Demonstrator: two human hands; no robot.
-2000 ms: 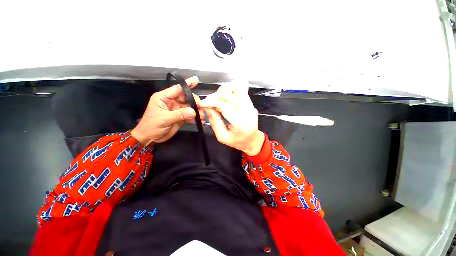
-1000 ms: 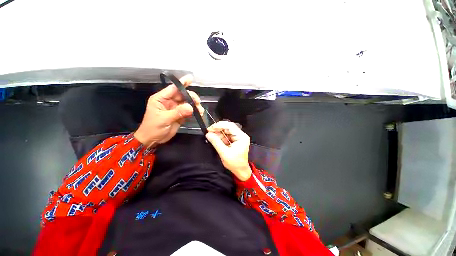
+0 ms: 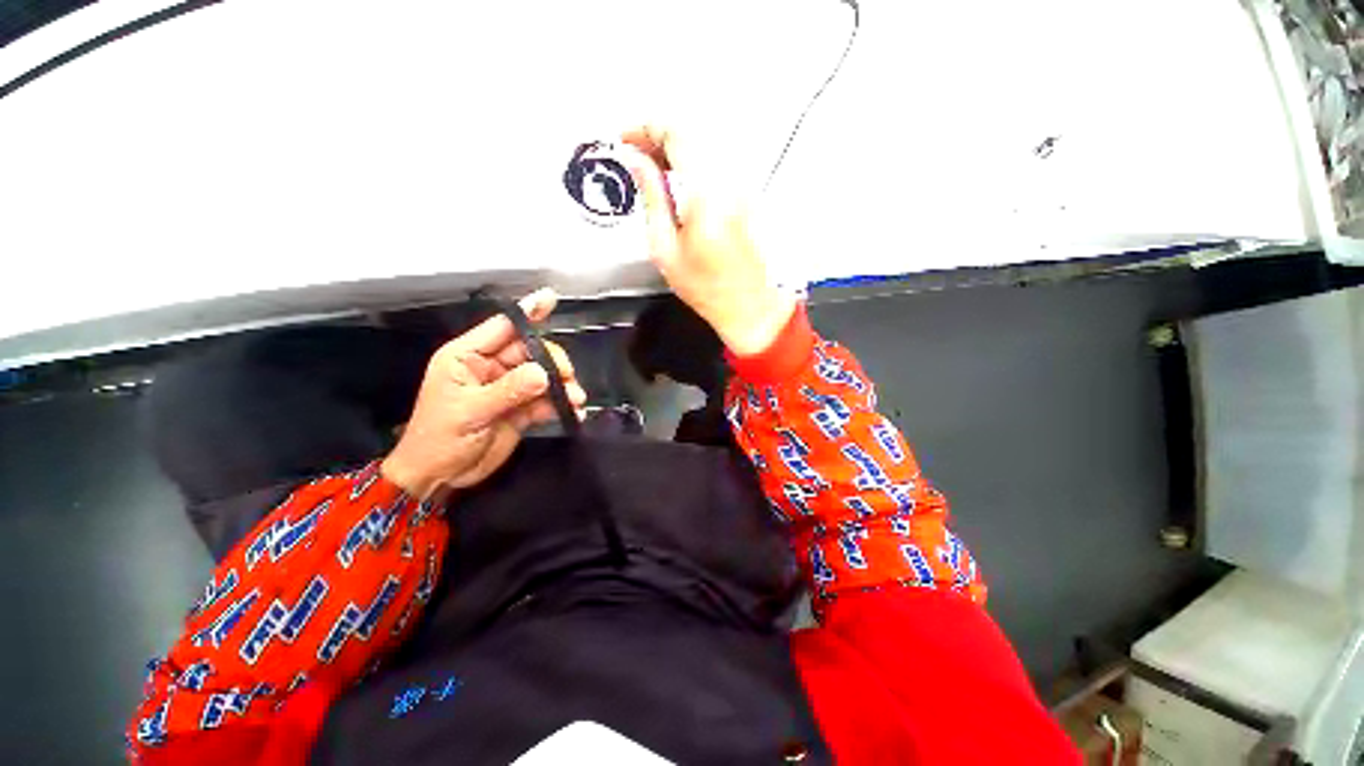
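Note:
My left hand (image 3: pixel 482 401) holds a narrow black strip (image 3: pixel 548 359) between thumb and fingers above the dark apron. The strip's lower part hangs towards my lap and blends into the apron. My right hand (image 3: pixel 711 247) reaches over the white table edge, its curled fingers beside a small round white pot with black contents (image 3: pixel 604 186). The fine brush in this hand is mostly lost in glare and behind the fingers. A short dark reddish piece shows at the fingers, and I cannot tell whether it is part of the brush.
The white bench top (image 3: pixel 374 165) spans the view ahead. A thin dark line (image 3: pixel 812 102) curves across it at the back. Small dark specks (image 3: pixel 1047 147) lie farther right. Pale small parts (image 3: pixel 1331 105) are at the right end. A grey-white box (image 3: pixel 1234 659) stands low right.
My right hand has left the strip and moved forward to the pot. My left hand still holds the strip, slightly lower in the picture. The pot appears lower and farther left as the view shifted.

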